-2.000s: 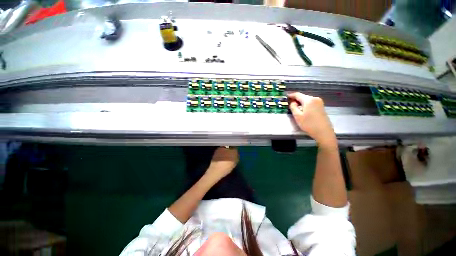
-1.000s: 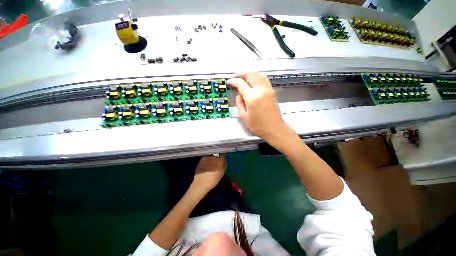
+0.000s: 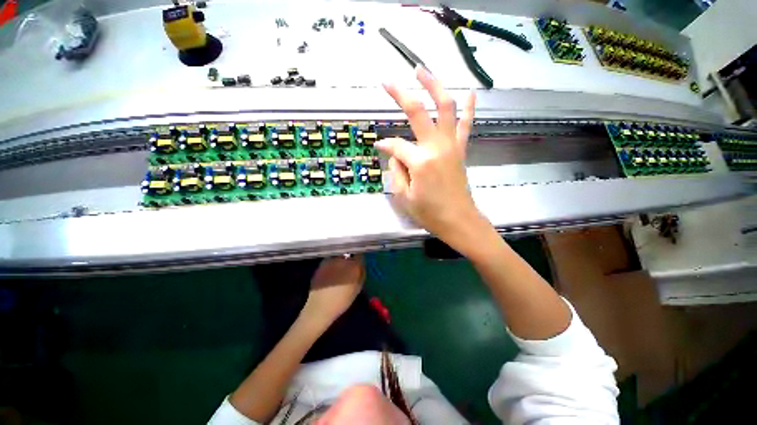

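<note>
A green populated board panel [image 3: 266, 160], with two rows of yellow-and-black blocks, lies across the conveyor rails in front of me. My right hand [image 3: 432, 162] is above the rails at the panel's right end. Its fingers are spread and nothing shows in it. The thumb and a bent finger are close to the panel's right edge; I cannot tell whether they touch it. My left hand [image 3: 336, 280] is low, below the conveyor's front edge, with its fingers hidden at that edge.
The shelf behind holds a yellow bottle [image 3: 187, 31], loose dark components [image 3: 290, 78], tweezers [image 3: 402, 46], green-handled cutters [image 3: 473, 43], a small green board [image 3: 560, 40], a yellowish panel [image 3: 637, 55] and a clear bag [image 3: 76, 35]. Another panel [image 3: 660, 149] rides the rails at right.
The near panel sits further left in view than before. My right hand moved left with its end, and its fingers have now spread upward. My left hand stays low at the front edge.
</note>
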